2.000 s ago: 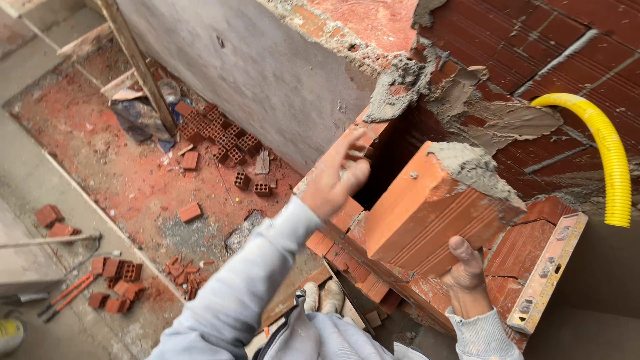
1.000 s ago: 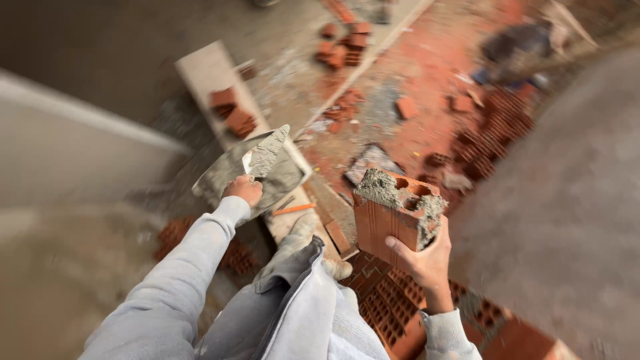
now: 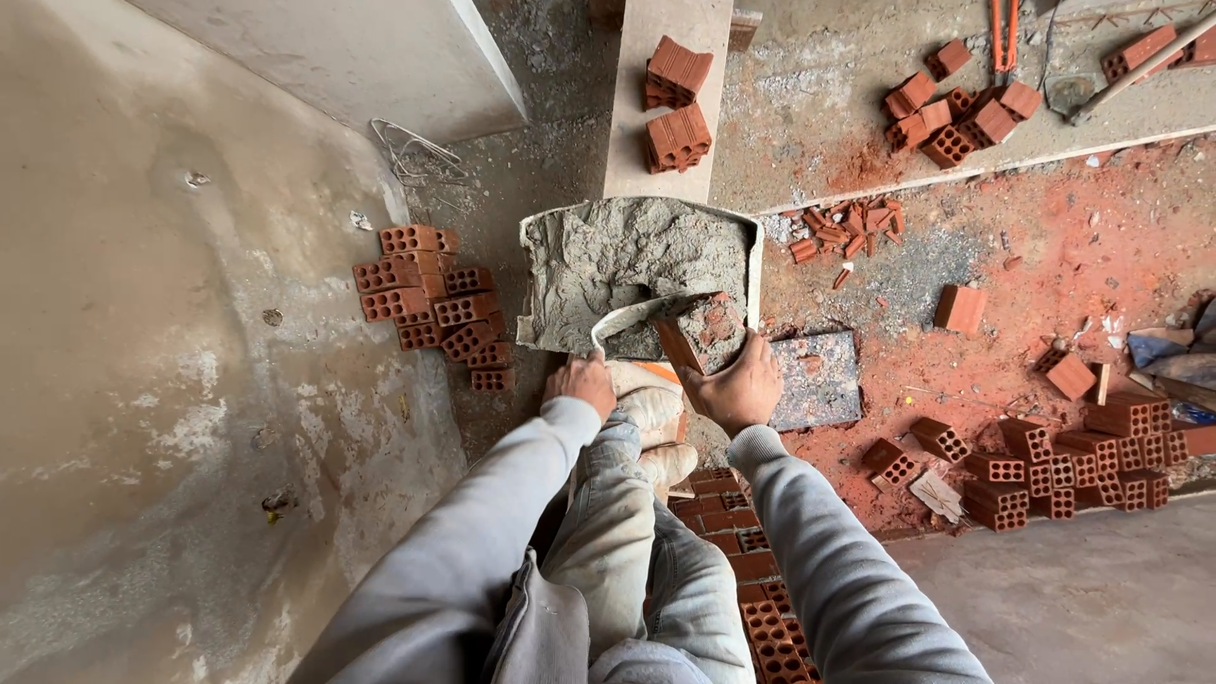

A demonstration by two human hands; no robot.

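Note:
A mortar tub (image 3: 757,261) full of wet grey mortar (image 3: 617,256) stands in front of my feet. My left hand (image 3: 581,385) is closed on a trowel (image 3: 613,328) whose mortar-smeared edge shows at the tub's near side. The trowel's blade reaches the brick's left side; its handle is mostly hidden by my fingers. My right hand (image 3: 743,385) grips a hollow clay brick (image 3: 686,347), tilted over the tub's near right corner, with mortar on its upper face.
Two bricks (image 3: 678,138) sit on a plank (image 3: 655,33) beyond the tub. Stacked hollow bricks (image 3: 465,309) stand at left, more bricks (image 3: 1031,465) at right. Brick rubble (image 3: 850,228) and a flat grey board (image 3: 817,380) lie on the floor. Brickwork (image 3: 736,522) runs beside my legs.
The view has turned from the wall to the tub. My right hand has brought the brick over the tub, beside the trowel in my left hand. Two seconds ago my left hand was empty.

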